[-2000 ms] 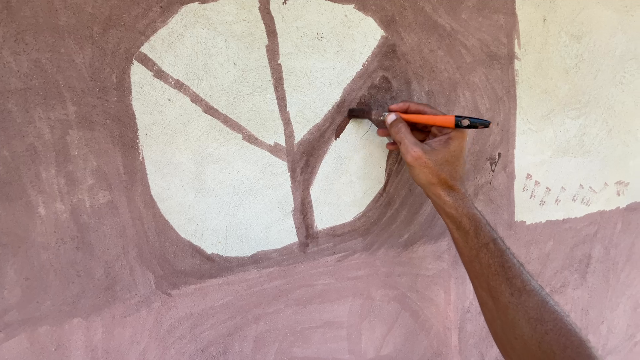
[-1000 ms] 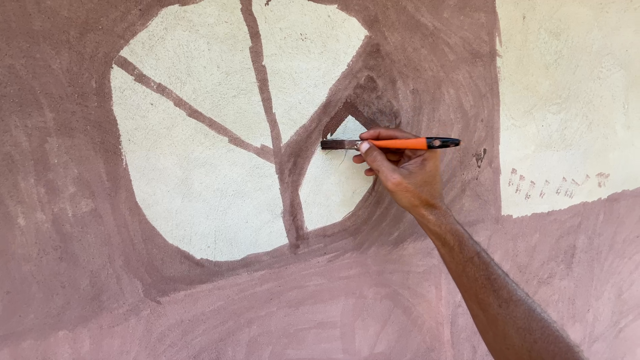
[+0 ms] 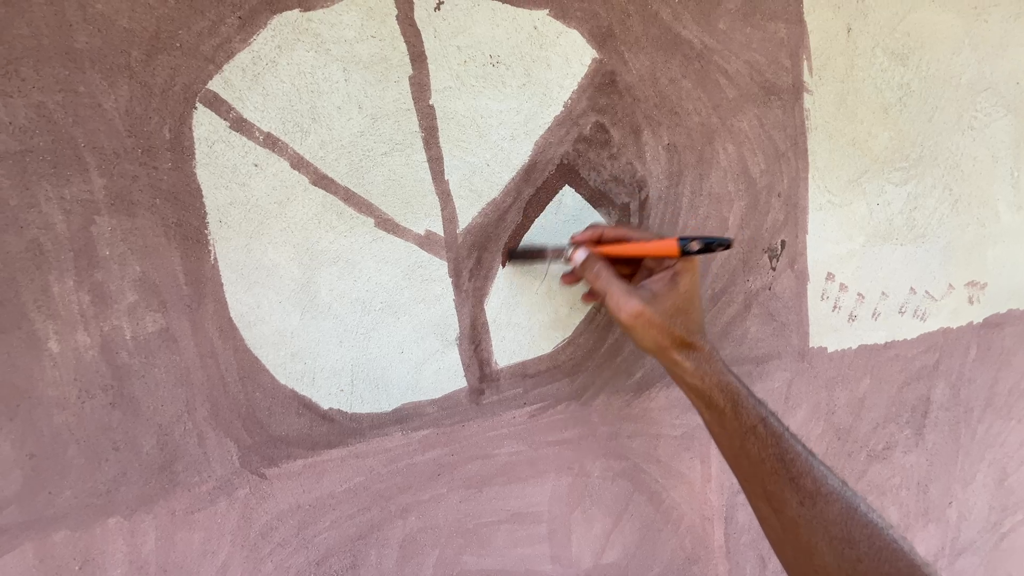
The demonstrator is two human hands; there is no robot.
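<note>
My right hand (image 3: 640, 292) grips a flat paintbrush (image 3: 640, 249) with an orange and black handle, held nearly level. Its dark bristles point left and meet the left edge of a small cream patch (image 3: 540, 308) on the wall. Fresh, darker brown paint (image 3: 544, 192) borders the top of that patch on both sides of its peak. To the left is a larger rounded cream area (image 3: 336, 304), split by narrow brown painted lines (image 3: 308, 170). My left hand is out of view.
Mauve-brown paint (image 3: 96, 240) with visible strokes surrounds the cream shapes, and a pinker band (image 3: 360, 512) runs below. At the right, a cream wall section (image 3: 912, 160) bears a row of small brown dabs. A dark smudge (image 3: 774, 254) marks the brown paint beside it.
The brush in my right hand has moved down along the small patch's left edge. Darker paint now runs further down that edge than two seconds ago.
</note>
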